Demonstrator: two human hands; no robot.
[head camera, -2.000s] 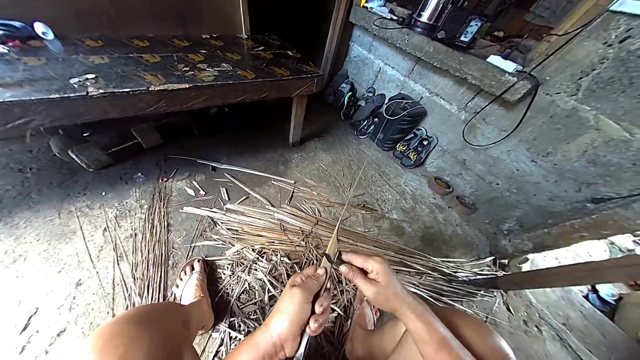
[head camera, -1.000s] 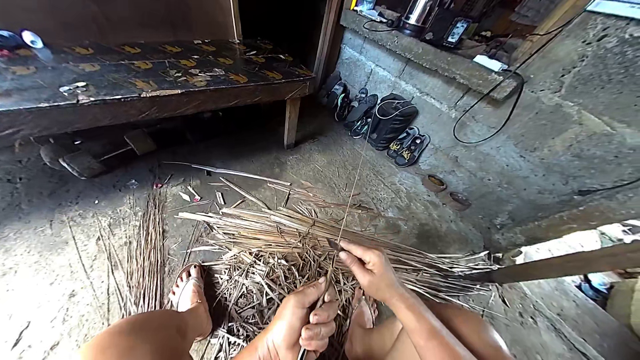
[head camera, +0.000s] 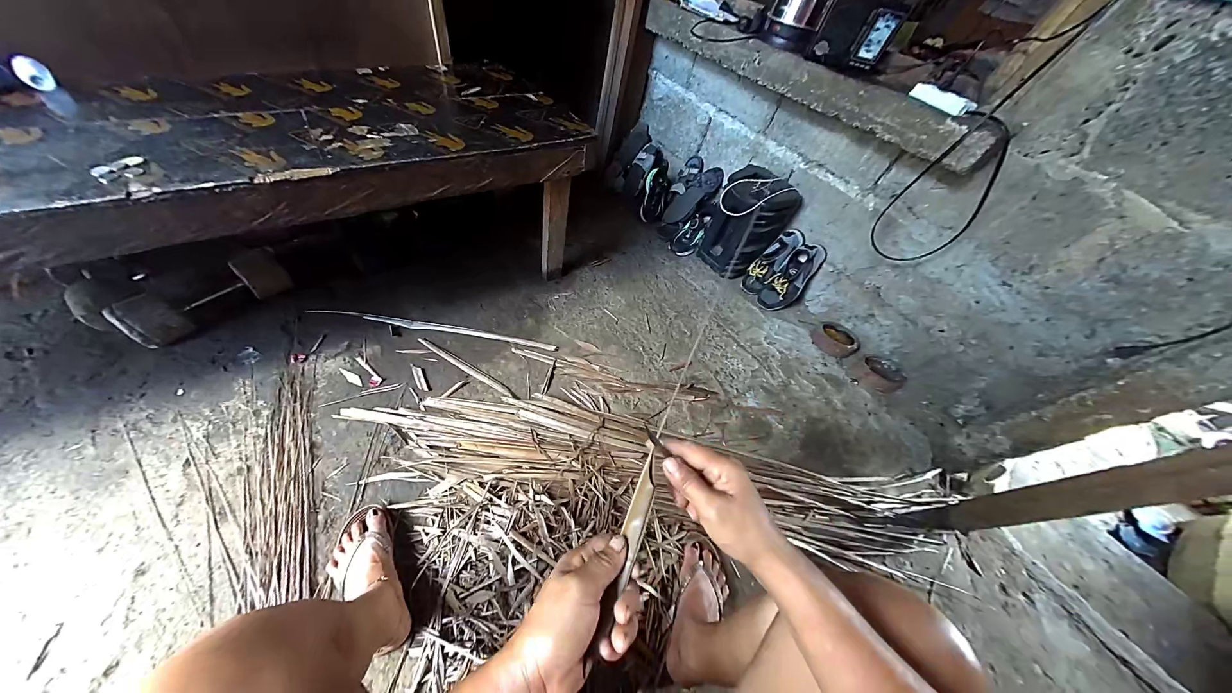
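My left hand (head camera: 582, 602) grips the lower end of a dry palm leaf strip (head camera: 639, 510), which points up and away from me. My right hand (head camera: 712, 491) is closed just above it, with a small dark blade (head camera: 656, 441) showing at the fingertips against the strip; the handle is hidden. A thin midrib (head camera: 685, 371) rises beyond the blade. Beneath both hands lies a heap of dry leaf shavings (head camera: 500, 568), between my feet. Behind it a bundle of long dry leaves (head camera: 481, 428) stretches to the right. Thin brown midribs (head camera: 294, 481) lie at the left.
A low wooden bench (head camera: 318, 188) with a patterned top stands at the back left. Several shoes (head camera: 784, 269) and a black bag (head camera: 751, 217) line the block wall. Two small clay bowls (head camera: 881, 373) sit on the floor. A wooden beam (head camera: 1078, 493) juts in at the right.
My right hand moved slightly up and away from my left hand, then came back a little lower. The strip between them now shows broad and pale, where a second ago it looked thin.
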